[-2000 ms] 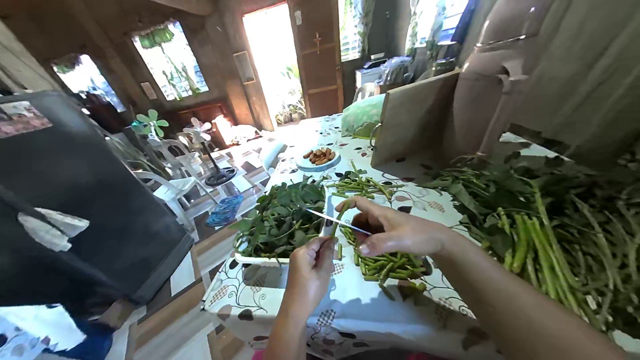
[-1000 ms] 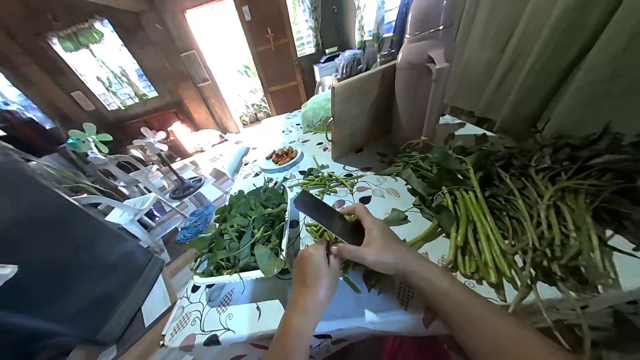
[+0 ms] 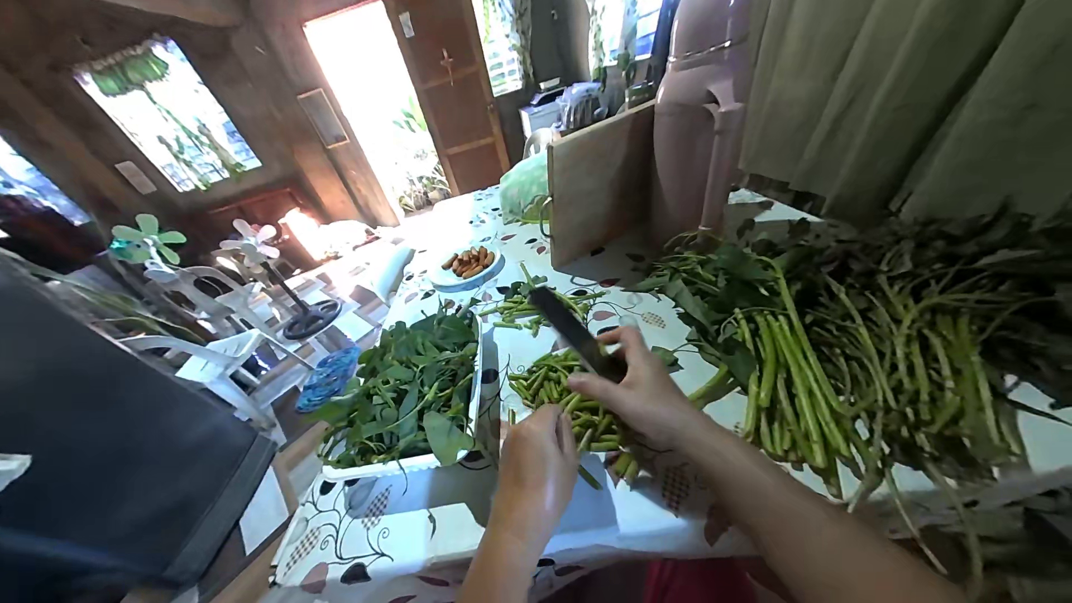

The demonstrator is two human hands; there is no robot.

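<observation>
My right hand (image 3: 641,385) is closed on a knife (image 3: 569,328), its dark blade tilted up and to the left. Close beside it, my left hand (image 3: 540,452) has its fingers curled together over the edge of a pile of cut green stems (image 3: 559,378); whether a stem is pinched in them is hidden. Left of my hands, a white tray (image 3: 479,377) holds green leaves (image 3: 412,381). Bunches of long-stemmed leafy greens (image 3: 783,377) lie at the right of the table. More cut stems (image 3: 532,308) lie beyond the pile.
A plate (image 3: 456,283) of small brown food pieces stands farther back on the flowered tablecloth (image 3: 435,532). An upright wooden board (image 3: 599,188), a green bag (image 3: 523,186) and a pinkish upright container (image 3: 699,126) stand behind. White plastic chairs (image 3: 230,356) and fans are at the left.
The knife has turned: its thin edge showed two seconds ago, its broad dark side in the later frames. The view has swung toward the right. Both hands stay close together.
</observation>
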